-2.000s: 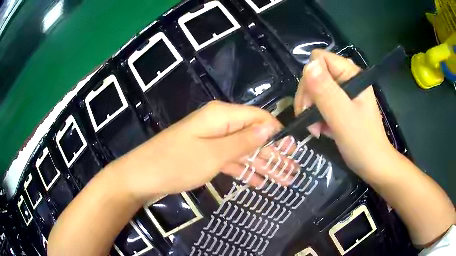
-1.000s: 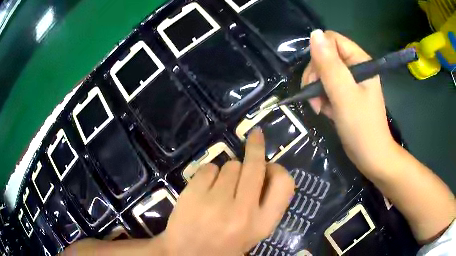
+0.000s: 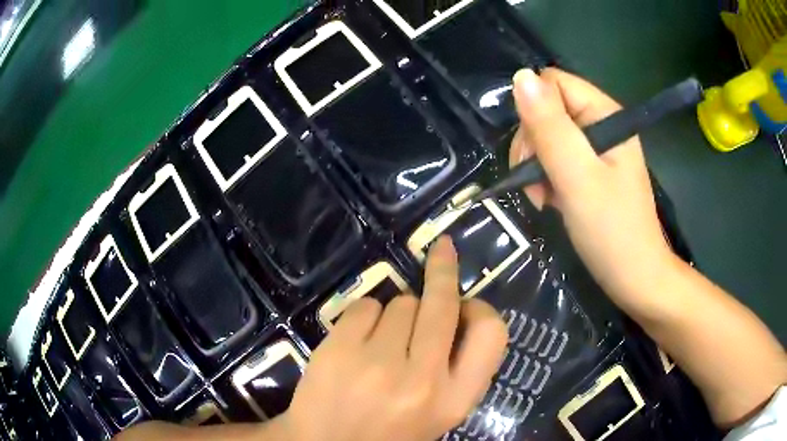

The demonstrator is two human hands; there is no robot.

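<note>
My left hand is over the black tray, index fingertip on a pale frame at its left inner edge, other fingers curled. A clear carrier sheet with rows of tiny white strips shows beside and below its thumb; whether the fingers grip it is hidden. My right hand is shut on a black pen-like tool, possibly tweezers. Its fine tip is at the upper corner of the same frame, by a small light strip. Whether the tip grips anything is too small to tell.
More pale frames sit in the tray pockets, one at the upper middle and one at lower right. A green belt with a pale edge rail lies at left. A yellow fan foot stands at upper right on the dark-green surface.
My left hand has moved from holding the strip sheet near the tool to pressing on the frame. The tool tip has gone from the sheet to the frame's upper corner.
</note>
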